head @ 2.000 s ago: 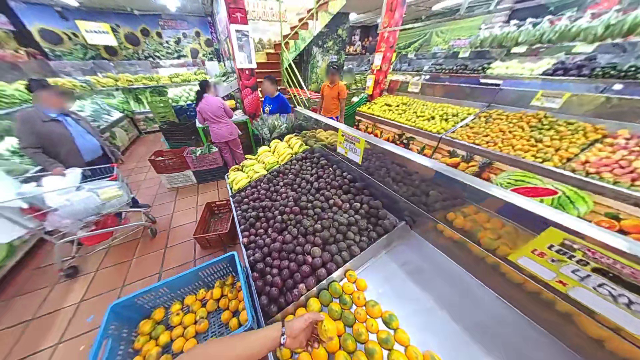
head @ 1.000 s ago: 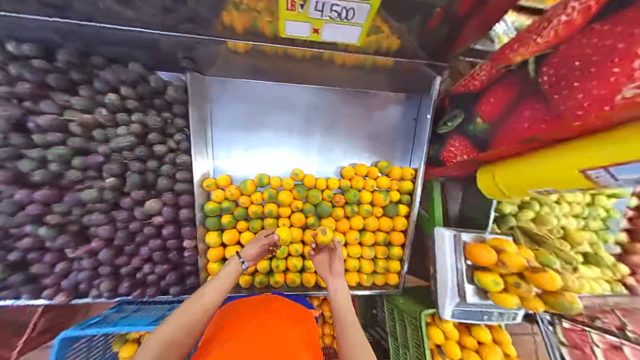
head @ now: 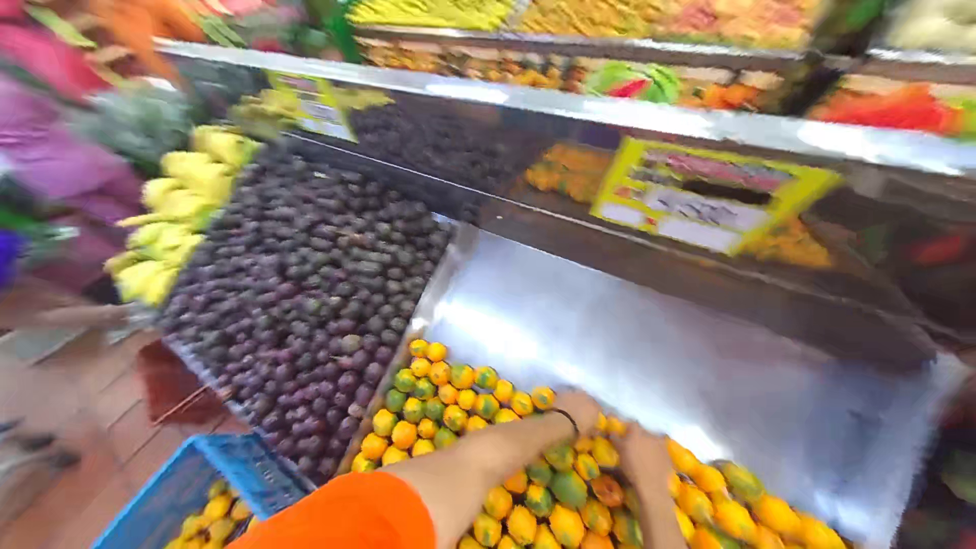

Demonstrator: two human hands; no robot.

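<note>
Rows of orange-and-green round fruit (head: 566, 488) fill the near part of a metal display tray (head: 579, 305). My left hand (head: 577, 412), with a dark bracelet at the wrist, rests on the upper edge of the fruit; its fingers are blurred and partly hidden. Close to its right, my right hand (head: 639, 446) reaches into the same fruit from below. Whether either hand holds a fruit cannot be told. A blue plastic crate (head: 252, 465) with more yellow-orange fruit (head: 217, 511) stands at the lower left.
Dark purple round fruit (head: 305, 274) are heaped left of the tray, with yellow fruit (head: 183, 191) beyond. A yellow-edged price sign (head: 709, 194) hangs on the back panel. A dark red crate (head: 179, 385) is on the tiled floor. People in pink and orange clothes are at the upper left, blurred.
The view has swung left since one second ago. Both hands are now at the upper edge of the fruit; one second ago they were over the middle of the rows.
</note>
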